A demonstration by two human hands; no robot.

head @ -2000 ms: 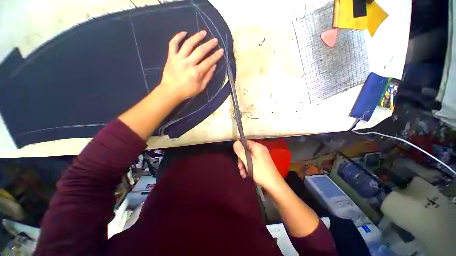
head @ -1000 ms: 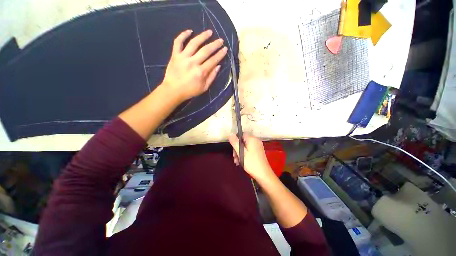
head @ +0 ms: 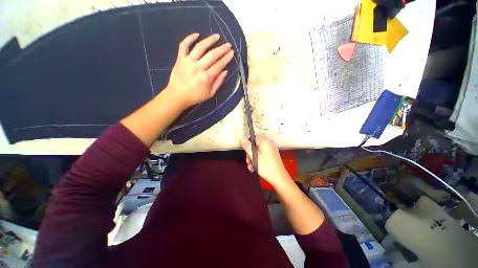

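Note:
A dark navy cloth piece point(head: 94, 78) with thin pale chalk lines lies flat on the pale table point(head: 278, 68). My left hand point(head: 202, 70) lies on the cloth near its rounded end, fingers spread, holding nothing. My right hand point(head: 263, 158) is at the table's front edge, closed around the handles of the long dark shears point(head: 247, 102). The blades point away from me and their tips are at the cloth's curved edge. A narrow dark strip of cloth point(head: 207, 123) curves along the lower right edge, partly separated by a gap.
To the right lie a gridded sheet point(head: 346, 84), a pink chalk piece point(head: 346, 51), yellow flat pieces point(head: 371, 31) and a blue cloth item point(head: 381, 114). A white cord point(head: 414, 166) hangs off the table. A red stool point(head: 283, 170) and a pale sewing machine point(head: 432, 225) stand below.
The whole view has shifted slightly. My left hand stays on the cloth. Since the oldest frame, the handles of the shears and my right hand have moved a little left.

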